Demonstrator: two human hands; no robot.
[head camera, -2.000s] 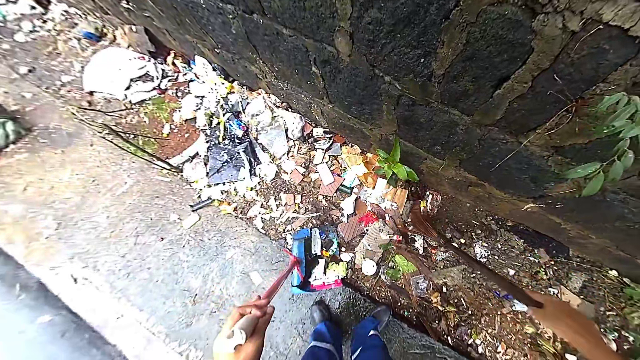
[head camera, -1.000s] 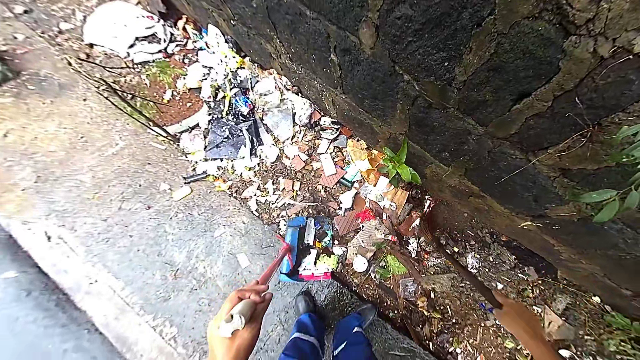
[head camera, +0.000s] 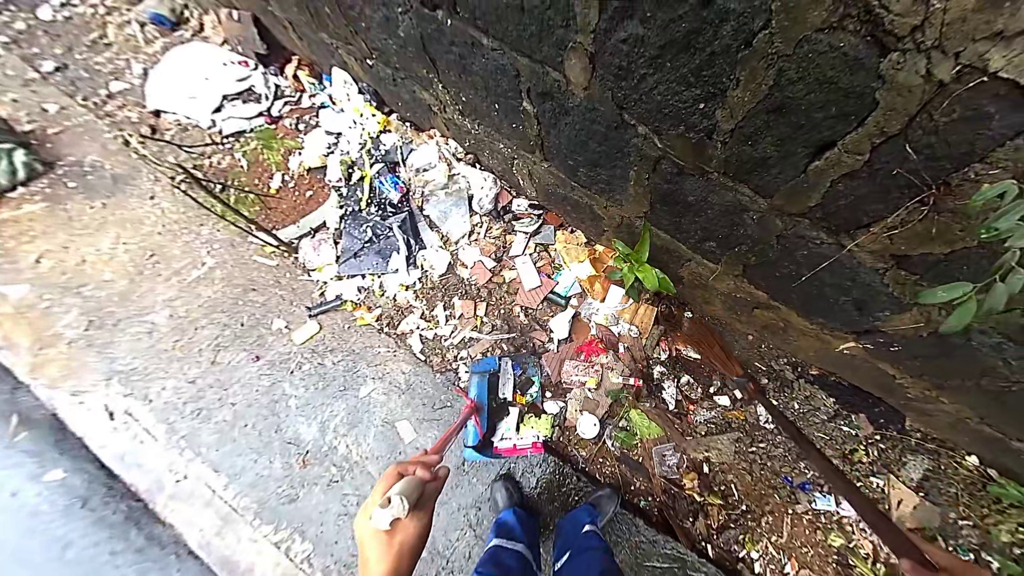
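Note:
My left hand (head camera: 400, 512) is closed around the red handle (head camera: 454, 428) of a blue dustpan (head camera: 478, 408), which lies on the concrete in front of my shoes with litter in it. At the lower right edge, my right hand (head camera: 940, 560), partly cut off, grips the long dark stick of a broom (head camera: 832, 472). The broom's brown bristles (head camera: 708, 346) rest near the foot of the stone wall, right of the dustpan. Mixed litter and broken tile pieces (head camera: 536, 294) lie just beyond the dustpan.
A dark stone wall (head camera: 640, 104) runs diagonally along the right. Beside the litter strip lie a white sack (head camera: 204, 84), black plastic (head camera: 372, 244) and dry branches (head camera: 216, 196). A small green plant (head camera: 640, 268) grows at the wall's foot. Concrete pavement (head camera: 240, 416) and a kerb are on the left.
The broom's bristles, seen low by the wall right of the dustpan before, are now farther from the dustpan, against the wall's foot. Both hands keep their holds.

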